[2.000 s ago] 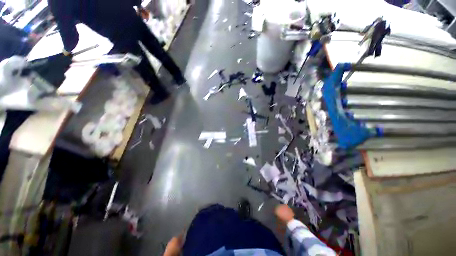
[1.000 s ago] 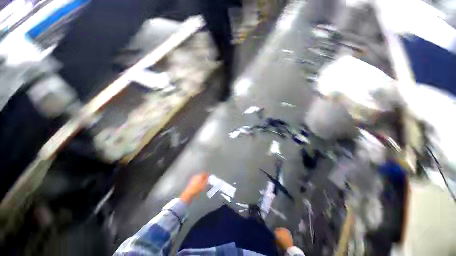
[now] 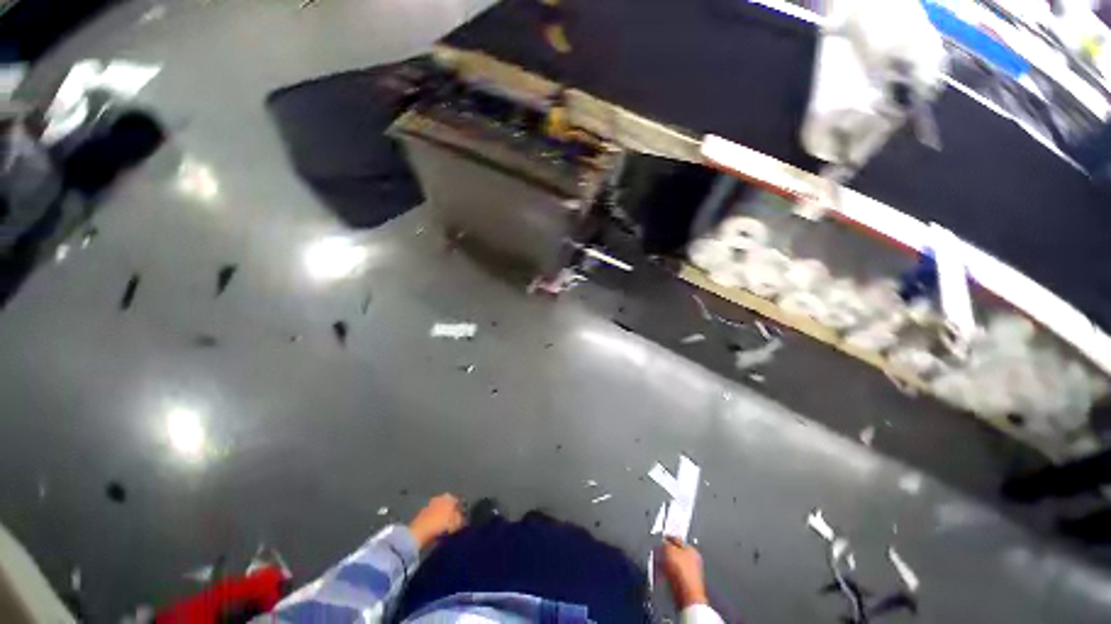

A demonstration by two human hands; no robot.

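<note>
My left hand point(image 3: 439, 518) is low in the picture, left of my dark-clad legs, over the grey floor. It is small, and its finger pose is unclear; no object shows in it. My right hand point(image 3: 682, 568) is at the right of my legs, low and partly blurred. A white scrap point(image 3: 686, 490) shows directly beyond its fingertips and looks to lie on the floor; contact cannot be told. No bottle is visible.
A long table with black cloth point(image 3: 682, 73) crosses the upper right. White rolls point(image 3: 792, 293) lie on its lower shelf. A grey box-like cart point(image 3: 487, 201) stands at its end. A red object point(image 3: 225, 597) is at lower left. Scraps lie on the floor.
The view has swung left, from the aisle to the table's end and open floor. The other person and the right-hand table have left the picture. My left hand has come lower.
</note>
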